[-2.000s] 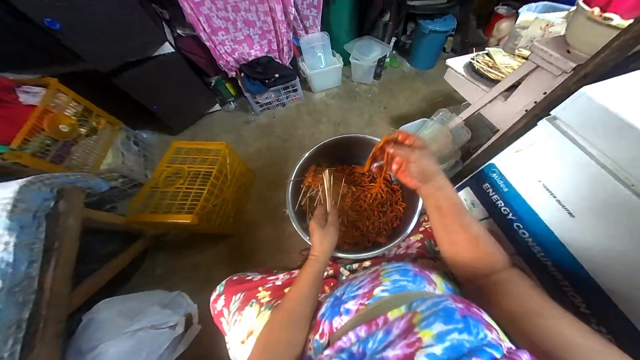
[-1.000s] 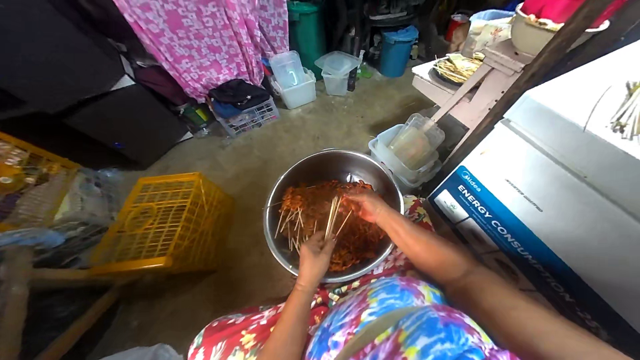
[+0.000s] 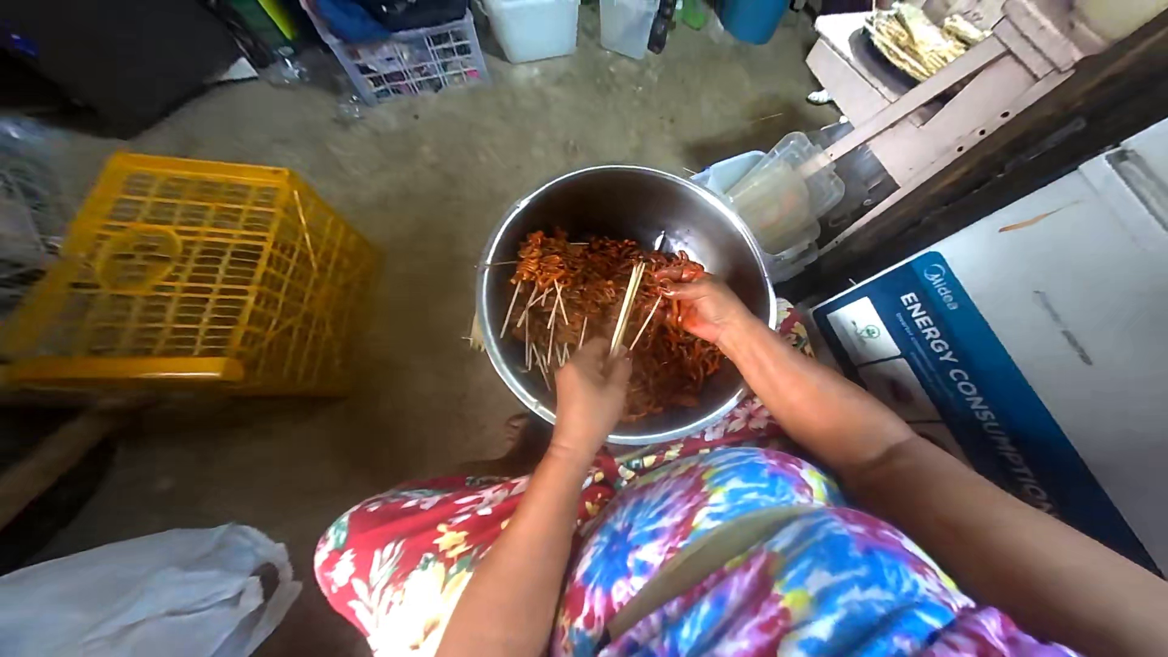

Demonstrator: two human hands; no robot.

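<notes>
A large round metal basin (image 3: 522,360) holds a mass of reddish-brown marinated strips that look like meat or intestines (image 3: 671,383). Filled skewers (image 3: 545,265) lie at its left side, their bare stick ends pointing toward me. My left hand (image 3: 591,383) is closed around a small bundle of thin bamboo sticks (image 3: 627,306) that stand up over the basin. Just right of the bundle, my right hand (image 3: 703,306) has its fingers in red strips, with one slanting stick below them; the fingertips are partly covered by the strips.
A yellow plastic crate (image 3: 196,265) stands left, a white plastic bag (image 3: 155,593) lower left. Clear plastic containers (image 3: 776,205) sit beyond the basin's right rim. A large printed box (image 3: 1022,365) is at the right, and a pale wooden stand (image 3: 849,68) bears a plate at upper right.
My right hand, raised over the basin's right side with dangling strips two seconds ago, has come down beside the stick bundle. My left hand keeps the bundle. The view has shifted.
</notes>
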